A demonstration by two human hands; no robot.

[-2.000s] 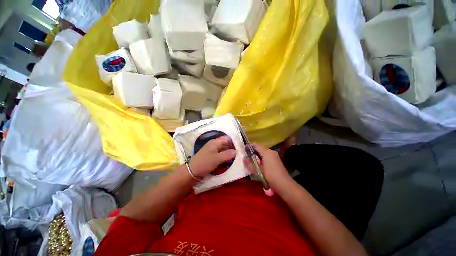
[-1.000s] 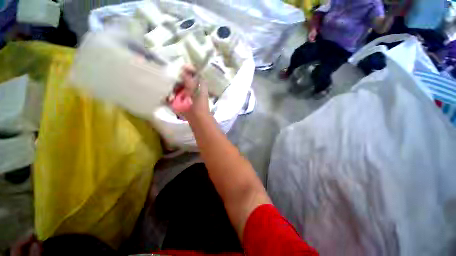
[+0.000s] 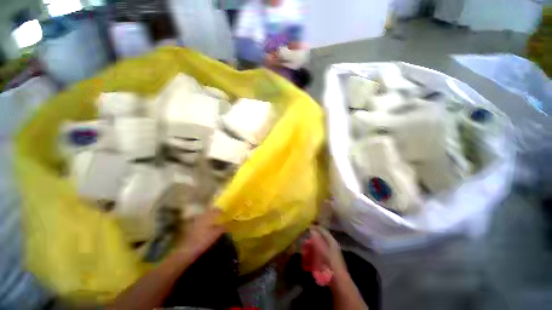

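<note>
The open yellow sack stands in front of me, full of cream-white blocks. One block in it shows a dark blue round patch. My left hand is blurred at the sack's near edge, by the nearest blocks; whether it grips anything cannot be told. My right hand is over my lap, between the two sacks, closed around the scissors. Only their pink-red handle part shows, blurred; the blades cannot be made out.
An open white sack with cream-white blocks stands to the right, close to the yellow one. A seated person is beyond the sacks. Pale sacking lies on the grey floor at the far right. White sacking also edges the left.
The view has swung back left to the yellow sack. My right hand has drawn back from the white sack to my lap, without the block it held. My left hand is now at the yellow sack.
</note>
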